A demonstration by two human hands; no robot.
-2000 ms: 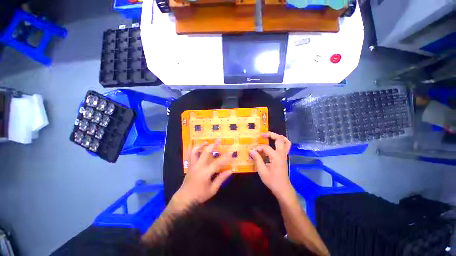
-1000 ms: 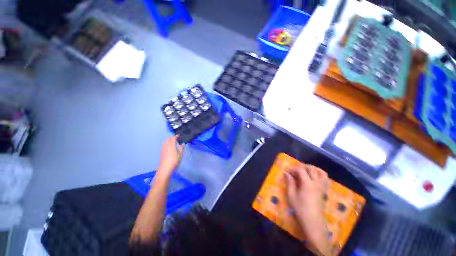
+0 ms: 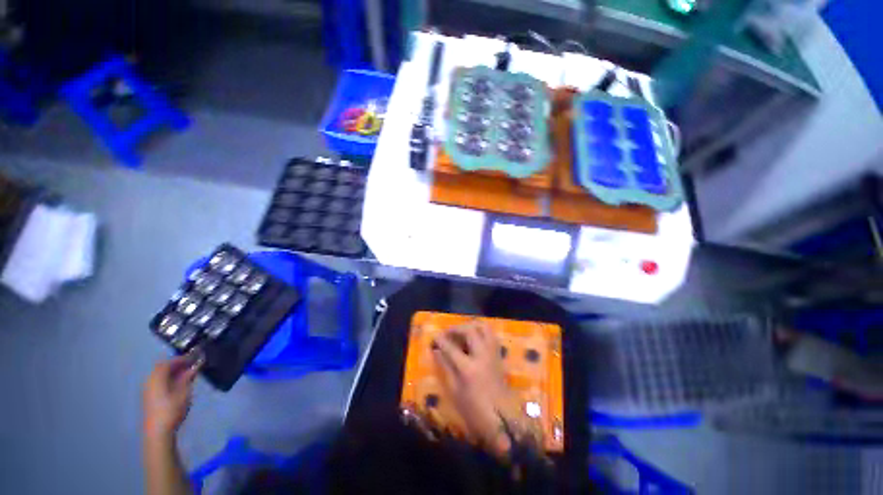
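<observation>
The orange fixture plate lies on a black surface in front of me, with small dark parts in some positions and a bright silvery spot at its lower right. My right hand is over the plate's upper left, fingers bent down; what is under the fingertips is hidden. My left hand is at the lower left corner of the black module tray, fingertips close together at its edge; whether they hold a module is too blurred to tell. Silvery modules fill the tray's upper left pockets.
The white machine stands ahead with a green fixture plate, a blue-centred plate and a touchscreen. An empty black tray, blue bin and blue stool are left. A component tray is right.
The view swung left, then partly back. My left hand left the orange plate and reached to the module tray's edge. My right hand moved from the plate's lower right to its upper left.
</observation>
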